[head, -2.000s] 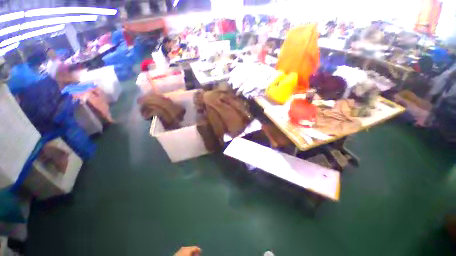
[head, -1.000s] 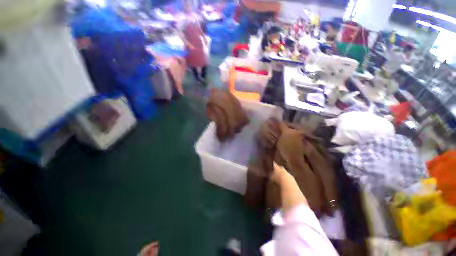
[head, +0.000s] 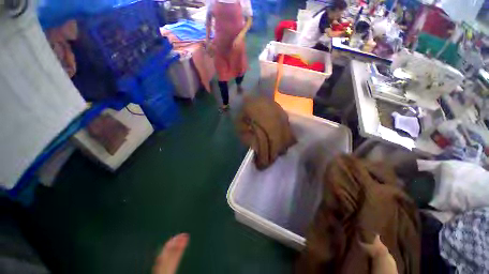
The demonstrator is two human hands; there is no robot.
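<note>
A large heap of brown garments (head: 383,219) hangs over the right edge of a white plastic bin (head: 268,225). A smaller brown garment bundle (head: 268,131) drapes over the bin's far left corner. My right hand (head: 379,256) is at the lower right, against the brown heap; its fingers are partly hidden and I cannot tell whether they grip the cloth. My left hand (head: 171,256) is at the bottom edge, cut off and blurred, with fingers showing over the floor and away from the cloth. The bin's visible inside is pale.
A person in a pink apron (head: 229,40) stands on the green floor ahead. Another white bin (head: 262,67) with red cloth is beyond. A sewing table (head: 364,115) is at the right. Blue crates (head: 128,53) and a small bin with brown cloth (head: 142,128) are left.
The view has come closer to the white bin and brown heap. My right hand is now low in the picture, against the heap. The person in the apron appears nearer.
</note>
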